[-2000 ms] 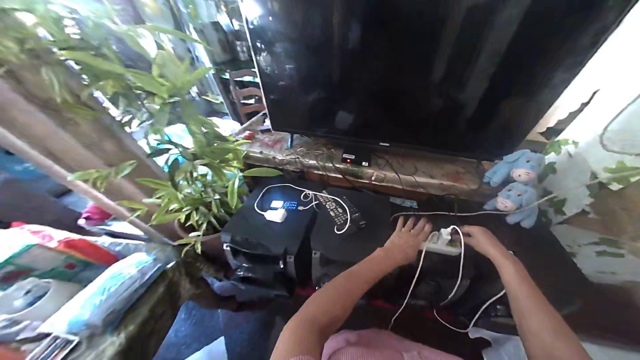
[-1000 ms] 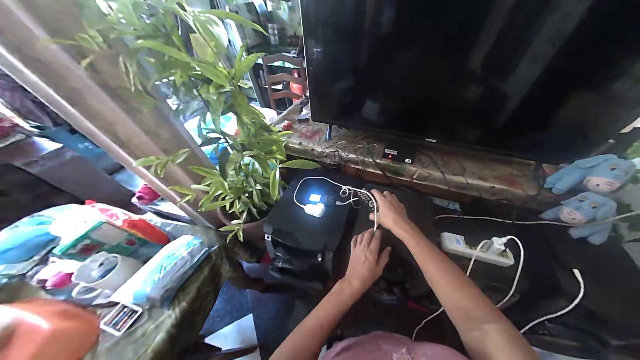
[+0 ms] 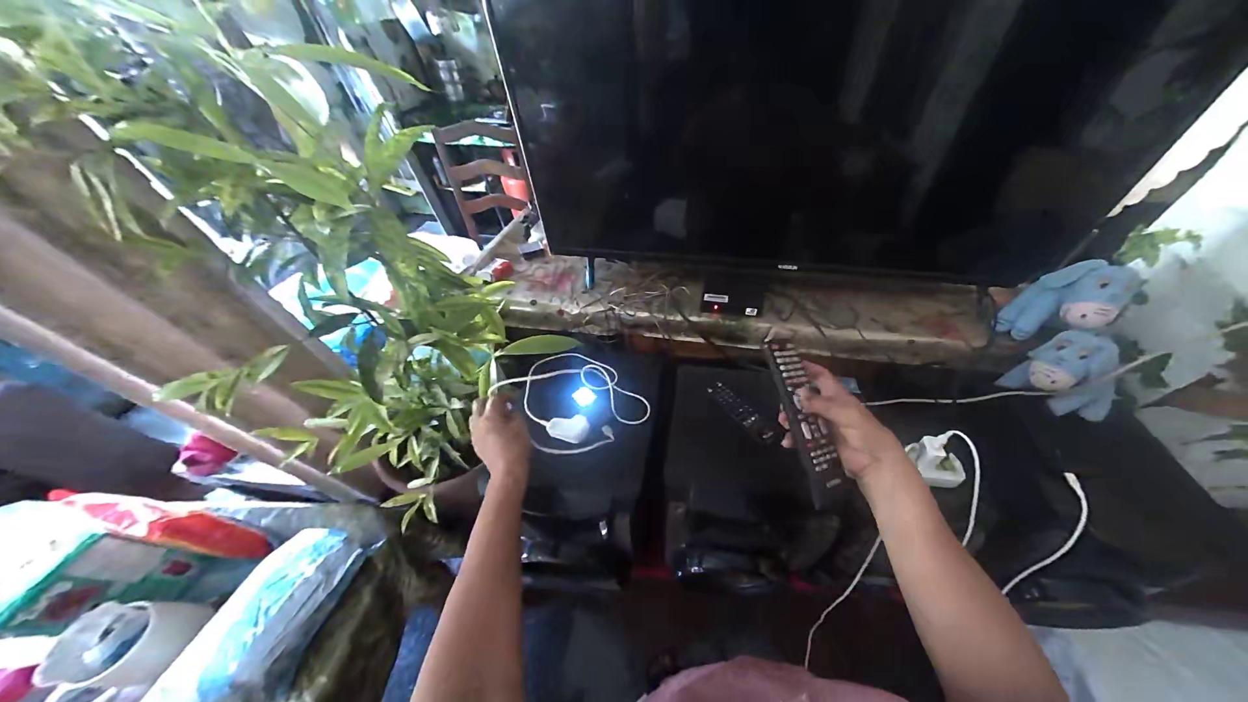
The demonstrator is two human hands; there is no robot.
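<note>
My right hand [image 3: 843, 419] holds a long black remote control [image 3: 804, 419] upright above the black cabinet top. Behind it, a second black remote [image 3: 741, 411] lies on that surface. My left hand [image 3: 500, 429] is at the cabinet's left edge, beside the plant leaves, close to a white cable [image 3: 526, 395]; its fingertips are partly hidden, and whether they grip the cable cannot be told. A white charger plug [image 3: 568, 428] lies among the cable's loops, next to a small bright light [image 3: 584, 396]. To the right of my right hand sits a white power strip [image 3: 936, 463] with a plug in it.
A large television [image 3: 780, 127] stands at the back, with a small black box [image 3: 731, 296] below it. Two blue plush toys [image 3: 1068, 375] sit at the right. A potted plant [image 3: 419, 390] and plastic packages [image 3: 273, 614] are on the left. Another white cable [image 3: 1063, 546] lies at the right.
Both hands were together by the remotes a second ago. My left hand has moved left to the cabinet's edge, and my right hand now has a remote raised. Earlier, both hands were at the power strip.
</note>
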